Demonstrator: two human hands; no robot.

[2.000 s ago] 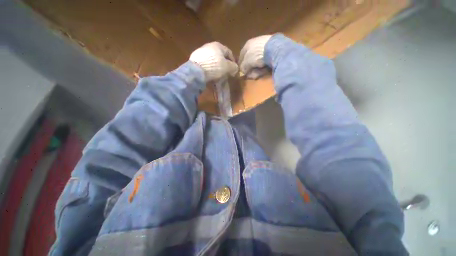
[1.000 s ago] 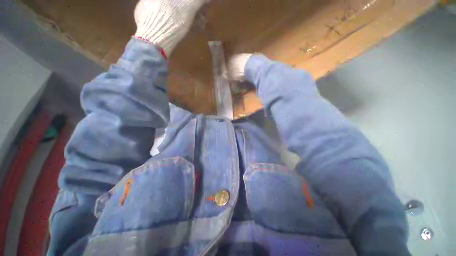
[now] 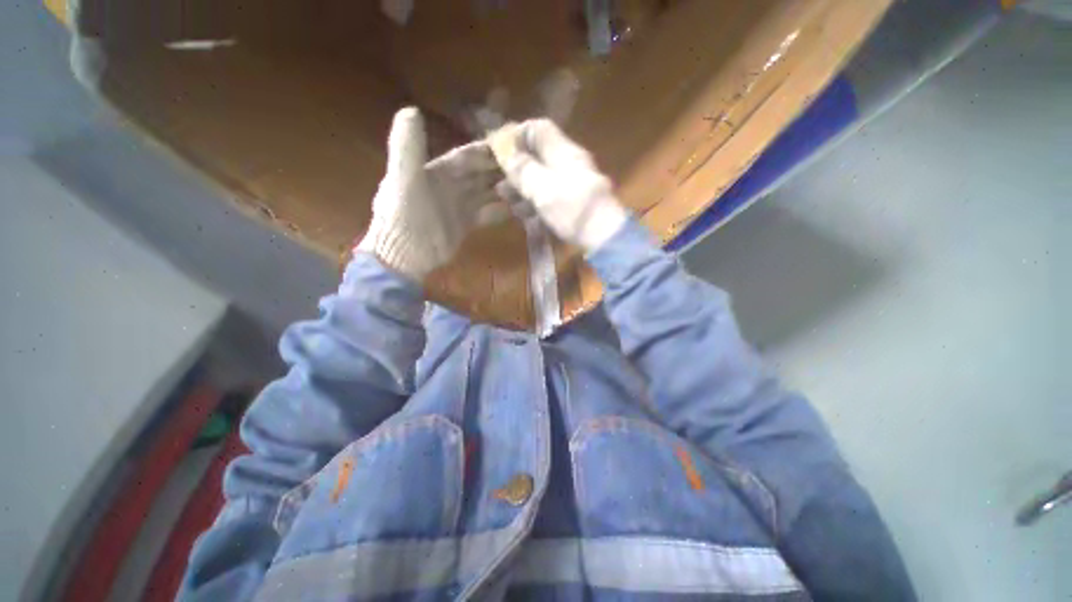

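The open brown carton (image 3: pixel 270 129) stands directly in front of me, its near rim against my jacket. A whitish tape strip (image 3: pixel 542 276) runs down its near inner wall to the rim. My left hand (image 3: pixel 421 200), in a white knit glove, is over the opening with thumb raised apart from the fingers. My right hand (image 3: pixel 555 182), also gloved, is beside it with fingers bent, its fingertips at the left fingertips. A pale yellowish bit shows there; I cannot tell whether it is a scrap or glove.
Pale scraps lie deeper in the carton, and another tape strip (image 3: pixel 600 26) shows on its far side. A blue patch (image 3: pixel 776 159) lies beyond the right rim on the grey floor (image 3: pixel 917 294). Red curved shapes (image 3: pixel 147 506) are at lower left. A shiny metal object (image 3: pixel 1044 500) is at the right edge.
My left hand has come back from the upper left to beside my right hand, which has risen off the near wall. The view now shows more of the carton and the blue patch.
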